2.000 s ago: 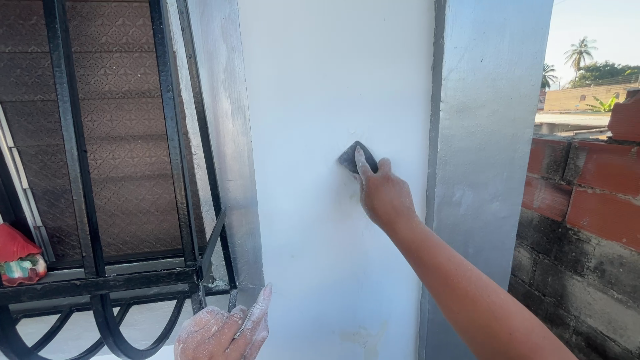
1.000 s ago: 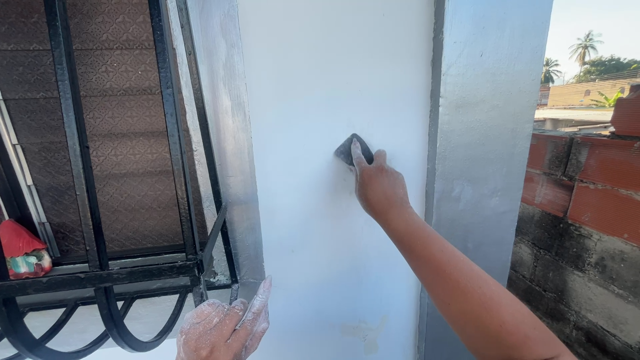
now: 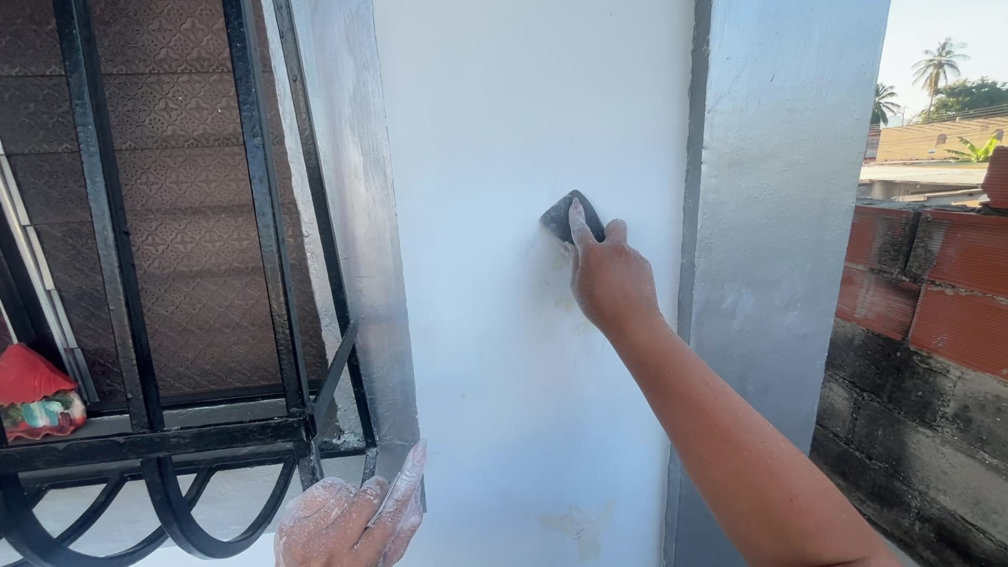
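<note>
My right hand (image 3: 613, 272) grips a dark, roughly square pad, perhaps sandpaper (image 3: 568, 216), and holds it against the white wall (image 3: 488, 315) with the index finger stretched along it. Beneath the pad the wall shows a faint smudged patch. Low in the view, my left hand (image 3: 354, 512) is coated in white dust, its index finger pointing up beside the silver-painted window border (image 3: 346, 197). A thin metallic edge shows between its fingers; what it belongs to is hidden.
A black metal window grille (image 3: 228, 433) juts out at the left, with a red-roofed ornament (image 3: 39, 394) behind it. A silver-painted column (image 3: 764, 236) borders the wall on the right. Beyond it stands a wall of red and grey blocks (image 3: 961, 331). A yellowish patch (image 3: 581, 529) marks the wall low down.
My right hand keeps the pad on nearly the same part of the wall, with only small shifts. My left hand stays low by the window border.
</note>
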